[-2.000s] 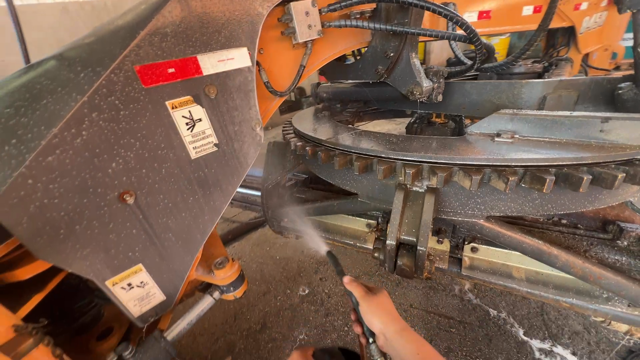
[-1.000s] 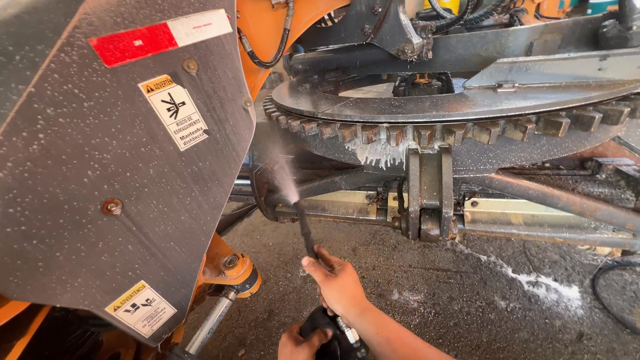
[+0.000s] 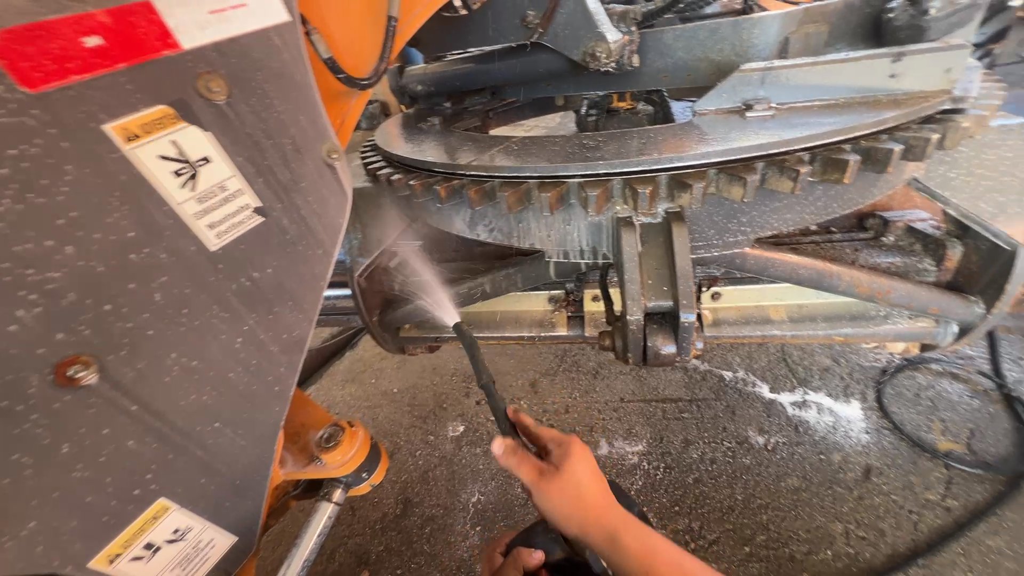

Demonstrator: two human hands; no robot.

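Note:
My right hand (image 3: 560, 472) grips the black spray wand (image 3: 484, 376) near its middle, and the wand points up and to the left. A fan of spray leaves its tip toward the dark frame under the large toothed ring gear (image 3: 592, 196). At the bottom edge my left hand (image 3: 512, 556) is closed around the black handle (image 3: 552, 544), partly cut off by the frame. A steel clevis bracket (image 3: 658, 288) hangs from the gear's near side, right of the spray. The gear's metal looks wet.
A dark metal panel (image 3: 160, 320) with warning stickers fills the left side. Below it are an orange pivot joint (image 3: 344, 456) and a chrome rod (image 3: 316, 532). A black hose (image 3: 896, 416) loops over the wet floor (image 3: 760, 496) at the right, near white foam (image 3: 824, 410).
The spray still plays on the machine. White foam that hung below the gear teeth a second ago is largely gone. The gear and bracket appear larger as the view has shifted.

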